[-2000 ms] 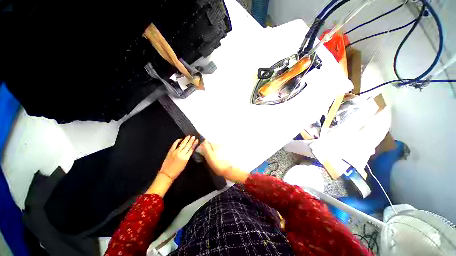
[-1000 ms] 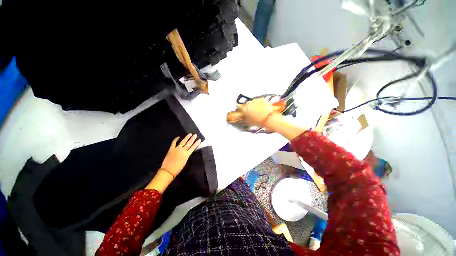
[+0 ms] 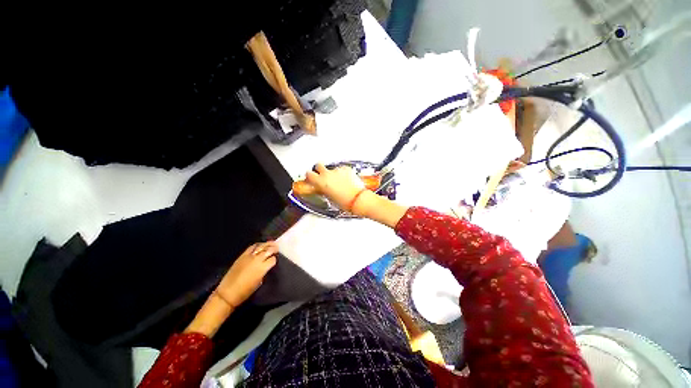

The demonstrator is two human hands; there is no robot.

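A black garment panel (image 3: 220, 197) lies flat in front of me, with a greyer strip (image 3: 274, 168) along its right end. My left hand (image 3: 248, 274) rests on the panel near its lower right edge, fingers extended; whether it pinches cloth cannot be told. My right hand (image 3: 339, 186) is closed around the orange-brown handle of the steam iron (image 3: 327, 208). The iron sits at the panel's right end, its tip pointing left by the grey strip. Its underside is hidden.
A large black stack (image 3: 151, 76) stands at the far left, with a tan strip (image 3: 274, 76) against it. Dark grey pieces (image 3: 47, 303) lie at the left end. Hose loops (image 3: 617, 151) hang at right. A white round object (image 3: 438, 294) is below the table edge.
My right hand left the cloth, took hold of the iron and brought it left to the panel's end. My left hand moved down and slightly left along the panel.
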